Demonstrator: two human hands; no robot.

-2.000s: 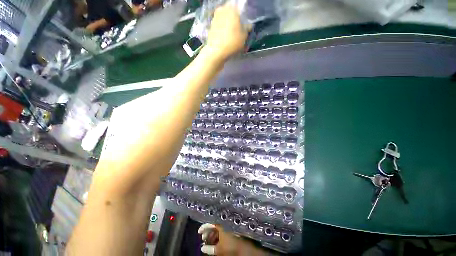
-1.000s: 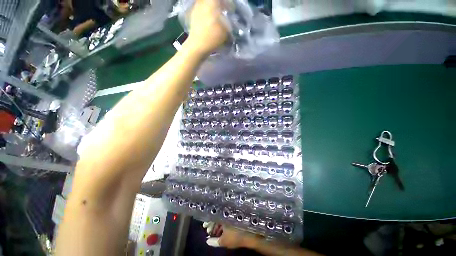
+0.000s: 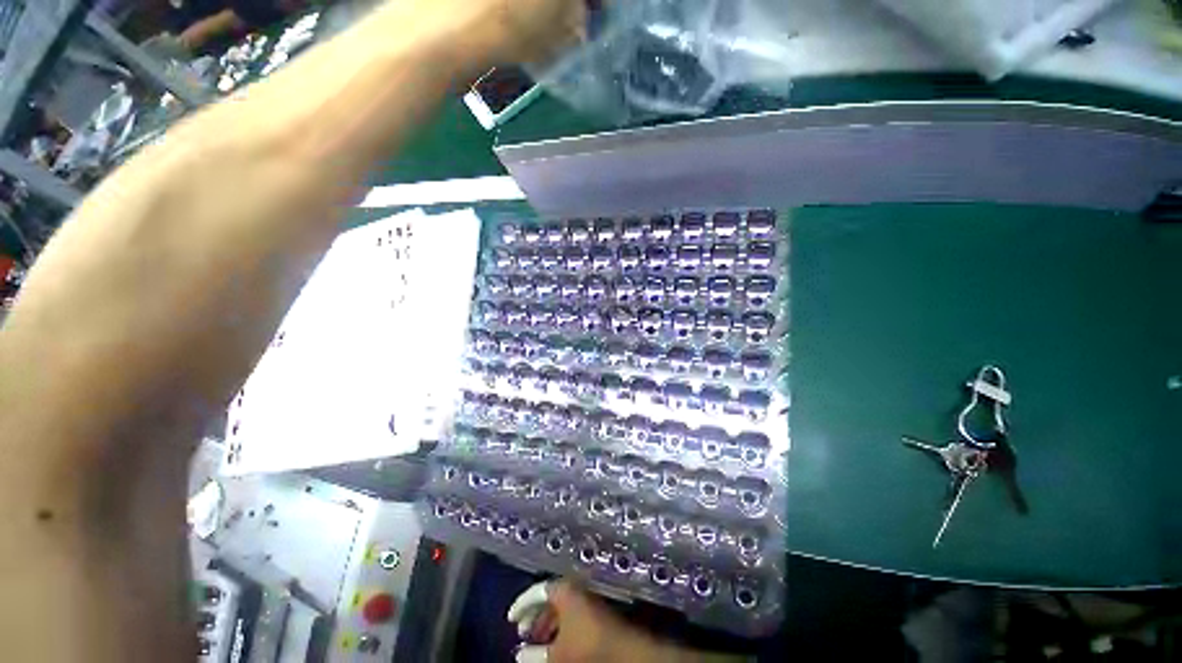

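Observation:
A clear blister tray (image 3: 622, 389) with dense rows of shiny metal housings lies in the centre. My left arm crosses the upper left, and my left hand (image 3: 538, 29), cut off by the top edge, is at a crumpled clear plastic bag (image 3: 668, 65). It appears to grip the bag; the fingertips are hidden. My right hand (image 3: 570, 624) is at the bottom edge, just below the tray, with white finger cots. Its fingers are curled, and I cannot tell whether they hold something.
A white board (image 3: 363, 337) with small dark marks lies left of the tray. Keys with a small padlock (image 3: 966, 453) lie on the green mat (image 3: 907, 298). A grey raised strip (image 3: 830, 162) runs behind the tray. A red button (image 3: 377, 607) is on the machine panel, lower left.
My left hand and the bag have moved away, beyond the grey strip. My left arm has swung up and left, uncovering the white board. My right hand stays near the tray's lower edge.

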